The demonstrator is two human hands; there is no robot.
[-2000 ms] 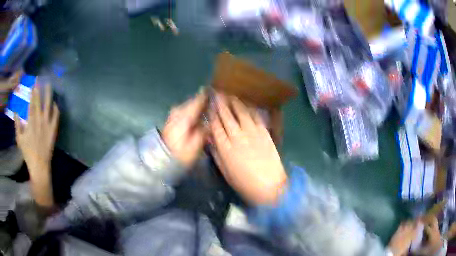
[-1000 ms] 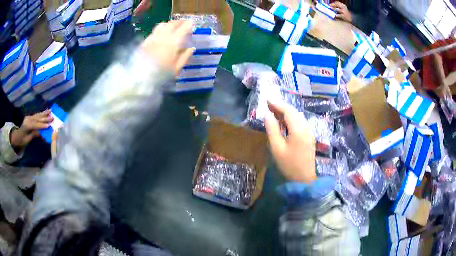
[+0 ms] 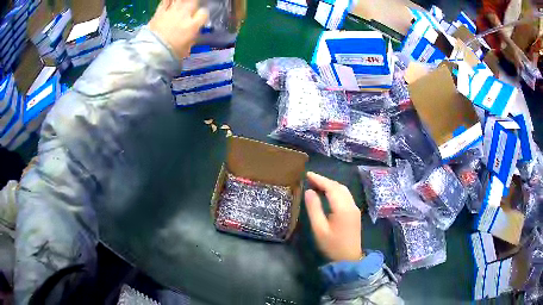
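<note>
A small carton stands open on the dark green worktop, its brown lid raised at the back. A bubble-wrapped product lies inside it. My right hand is just right of this carton, empty, with thumb and fingers apart. My left hand reaches to the top of a stack of white and blue cartons, beside a shiny wrapped item. It is cut by the top edge, and whether it grips anything is unclear.
Bubble-wrapped pouches lie heaped to the right. A closed carton sits behind them, and an open empty carton stands among them. More cartons line the far right. Carton stacks stand at left. Small scraps lie behind the open carton.
My hands were together over brown cardboard, then parted. Since one second ago, my left hand has moved further up at the stack, and my right hand has come down beside the open carton. The view has shifted.
</note>
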